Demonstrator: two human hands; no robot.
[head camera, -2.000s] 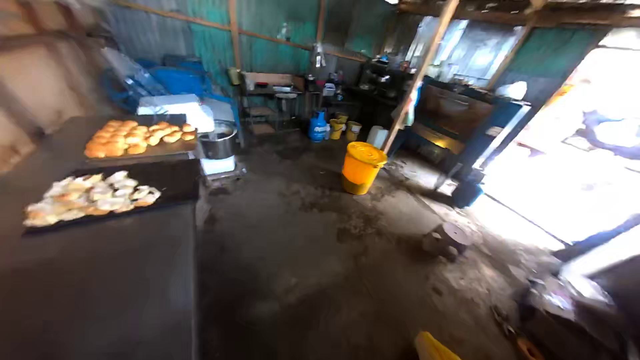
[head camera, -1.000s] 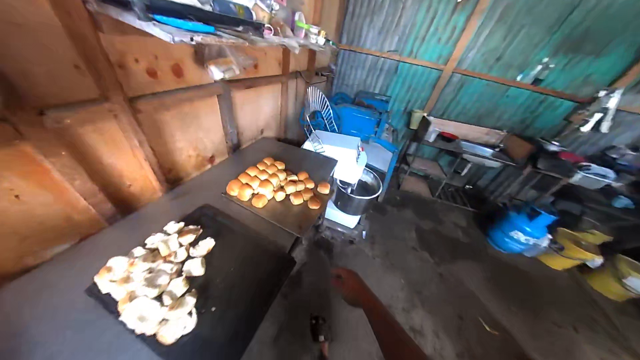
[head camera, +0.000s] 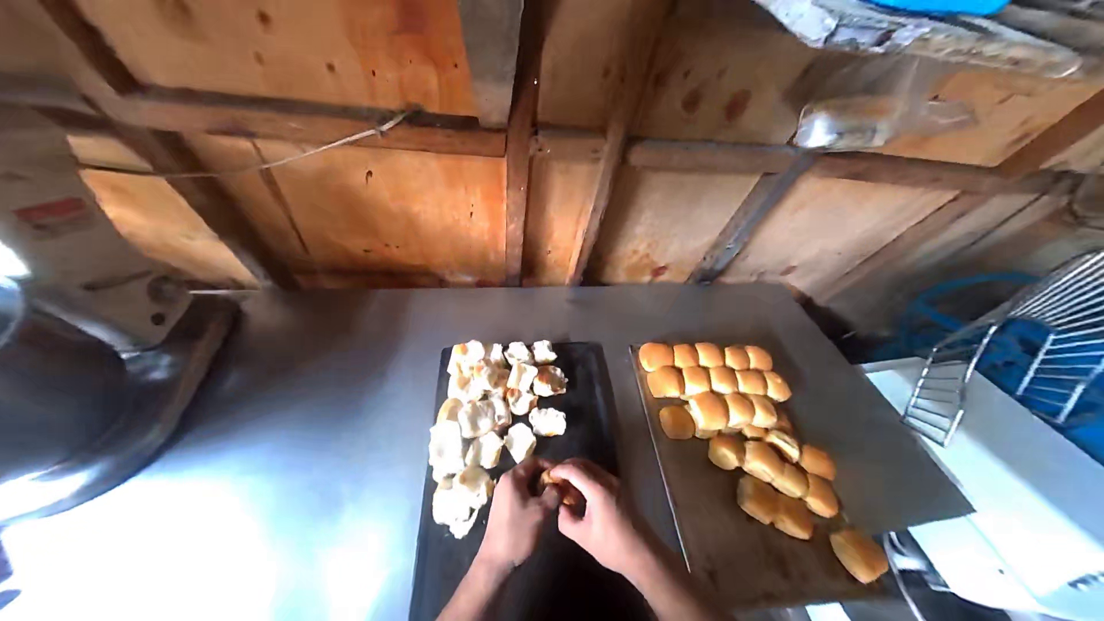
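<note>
My left hand and my right hand meet over a black baking tray. Between their fingers they grip a small browned bread roll, mostly covered by the fingers. Torn pieces of bread, pale inside turned up, lie along the left part of this tray, just beyond and left of my hands. To the right, a second metal tray bears rows of golden-brown bread rolls, many joined together, and one roll lies apart near its lower right corner.
Both trays sit on a smooth metal tabletop against a wooden plank wall. A dark rounded vessel stands at the left. A wire rack and a white surface are at the right. A shelf juts out above.
The view has swung from the room to the table. Both hands are now together over the black tray, holding a roll; one second ago only one arm showed, off the table's edge.
</note>
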